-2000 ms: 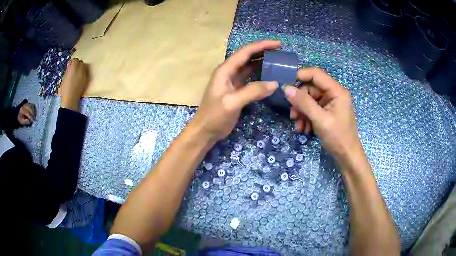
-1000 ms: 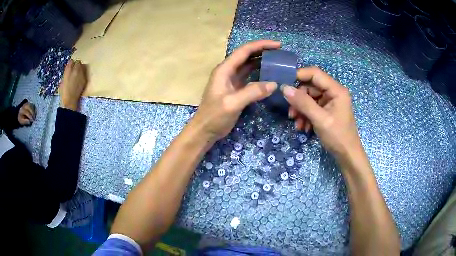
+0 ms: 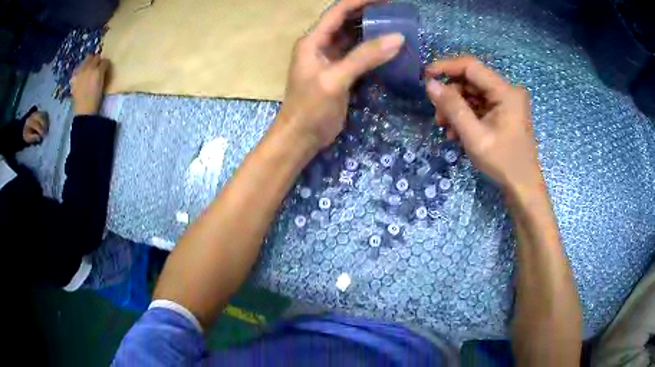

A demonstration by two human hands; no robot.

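My left hand (image 3: 323,82) holds a dark grey housing (image 3: 393,61) upright, thumb on its near face, near the top edge of the view. My right hand (image 3: 488,118) is just right of the housing with thumb and fingertips close together. Whether something small is between those fingertips is too blurred to tell. Several small round plugs (image 3: 402,185) with pale centres lie loose on the bubble wrap below the hands.
Bubble wrap (image 3: 248,165) covers the table. A cardboard sheet (image 3: 201,50) lies at the upper left. Another person's hand (image 3: 89,82) rests by its left edge, near a second plug pile (image 3: 66,59). Dark housings (image 3: 610,43) stand at the upper right.
The view has tilted, so the table sits higher in the picture. My right hand has come away from the housing to the right. My left hand still holds the housing.
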